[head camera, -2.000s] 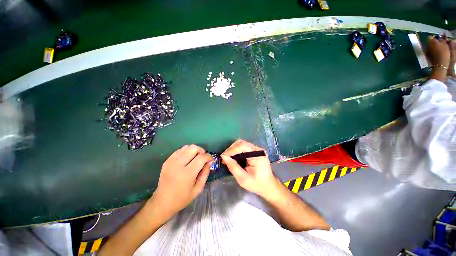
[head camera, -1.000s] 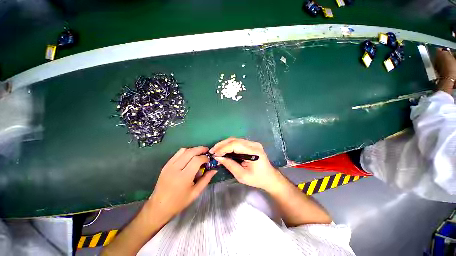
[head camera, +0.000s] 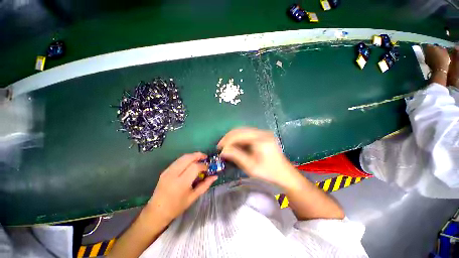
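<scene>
A small blue-black electronic unit (head camera: 216, 165) is held at the bench's near edge, with a bit of yellow showing beside my left fingers. My left hand (head camera: 180, 184) grips the unit from the left between thumb and fingers. My right hand (head camera: 259, 155) is blurred, with its fingertips close together at the unit's upper right. A dark patch shows under its fingers; whether it is the slim black tool cannot be told. A dark pile of leaded components (head camera: 152, 113) and a smaller pile of white pieces (head camera: 230, 92) lie beyond my hands.
A white rail (head camera: 166, 51) separates the bench from the green conveyor (head camera: 176, 22), which carries spaced units. Several units (head camera: 385, 61) lie on the bench at upper right. A neighbouring worker's hand (head camera: 437, 59) is beside a pale strip (head camera: 421, 61). Clear plastic hangs at left.
My right hand has lifted and turned over, now blurred, and the black tool no longer shows clearly. More of the unit is uncovered in my left hand. Units on the conveyor have shifted left.
</scene>
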